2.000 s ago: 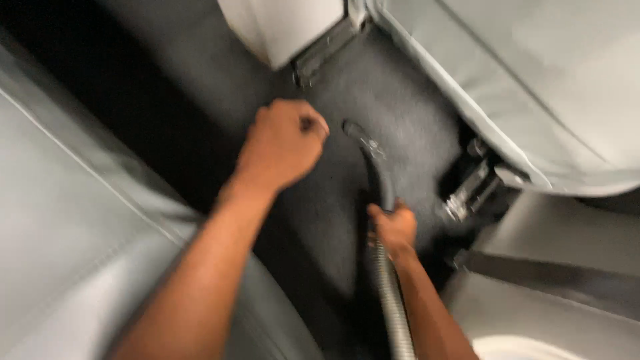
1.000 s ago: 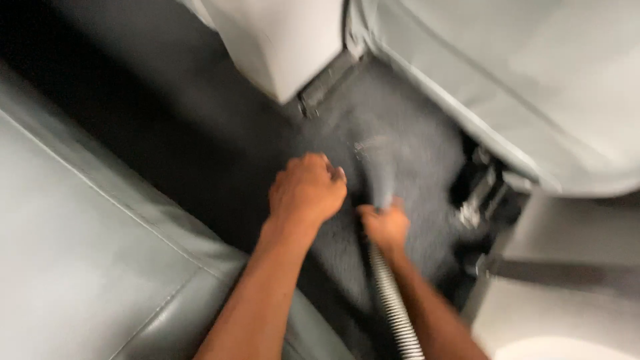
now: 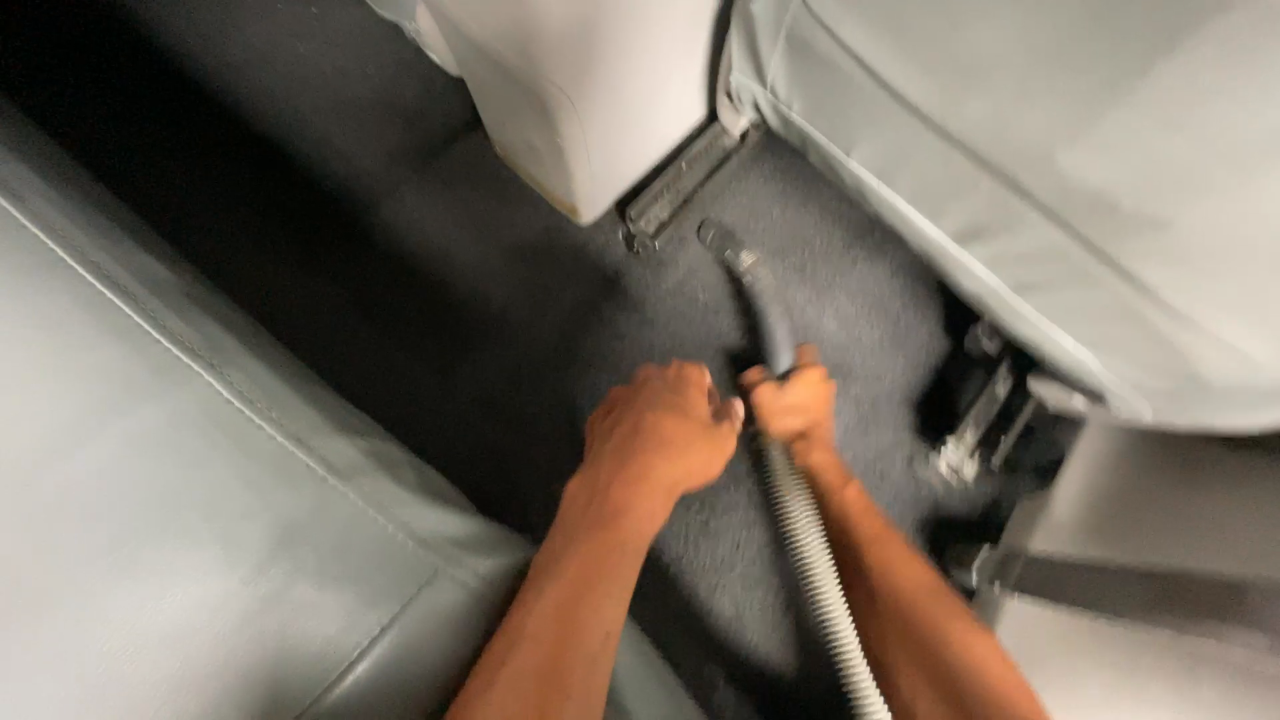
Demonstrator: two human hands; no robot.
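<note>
My right hand point(image 3: 797, 403) grips the curved dark vacuum wand point(image 3: 765, 305) where it meets a ribbed light-grey hose point(image 3: 815, 560). The wand's tip lies on the dark carpet point(image 3: 850, 290), just right of a seat rail's end. My left hand point(image 3: 662, 425) is just left of my right hand, over the carpet, with its back to the camera and its fingers curled. Its palm side is hidden, so whether it holds anything cannot be told.
A grey leather seat point(image 3: 200, 480) fills the left side, another seat point(image 3: 1050, 150) the upper right. A light plastic trim point(image 3: 590, 90) and a seat rail point(image 3: 685, 180) stand at the top. A metal seat mount point(image 3: 975, 430) and a belt strap point(image 3: 1130, 590) are at right.
My left hand has come down beside my right hand; two seconds ago it was higher, left of the wand's tip. My right hand has kept its grip on the wand.
</note>
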